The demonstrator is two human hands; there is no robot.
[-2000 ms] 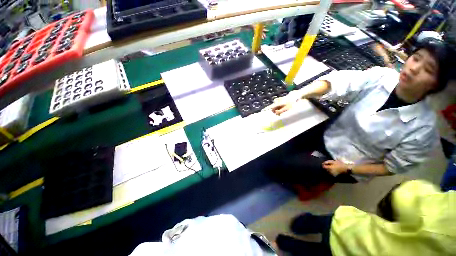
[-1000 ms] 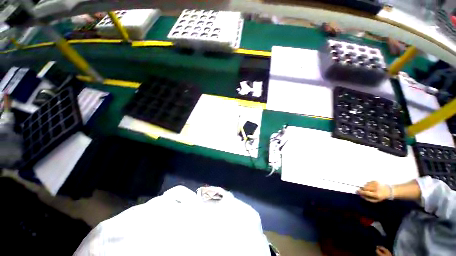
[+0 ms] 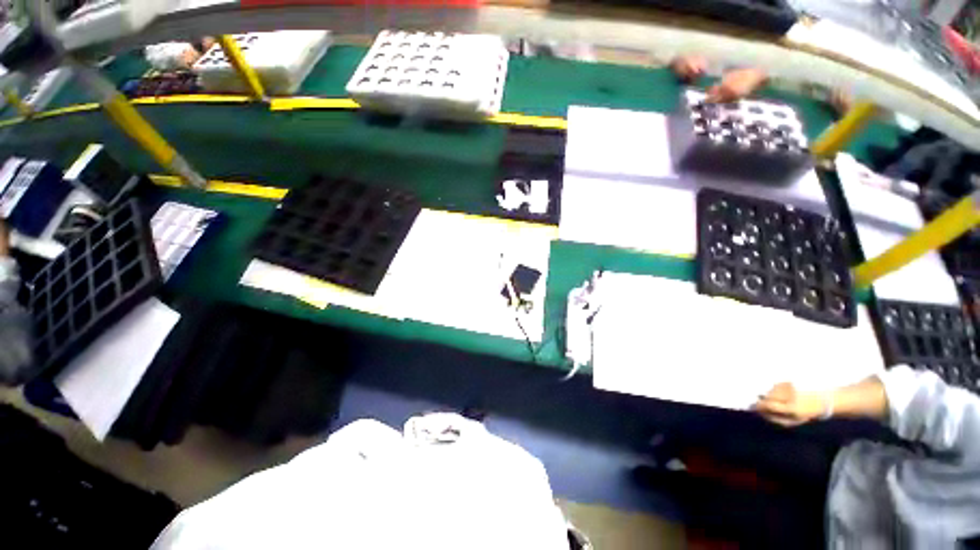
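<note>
Neither of my hands shows; only my white-clad torso is at the bottom. A black parts tray (image 3: 335, 231) lies on the bench in front of me, partly over white paper sheets (image 3: 446, 269). Its pockets look dark; whether they hold anything is unclear. A small black device (image 3: 522, 281) with a thin cable lies on the paper. Another black parts tray (image 3: 776, 256), with shiny round pieces in its pockets, lies to the right. A white foam tray (image 3: 432, 73) with rows of pockets stands at the back.
A person's hand (image 3: 790, 405) rests at the right paper's front edge. Hands reach over a stacked tray (image 3: 744, 134) at the back right. A tilted black tray (image 3: 95, 281) is beside a person at left. Yellow-banded posts (image 3: 922, 243) rise from the bench.
My view has swung left from the seated person, then settled. Since the last earlier frame, a hand across the bench has reached over the stacked tray at the back right.
</note>
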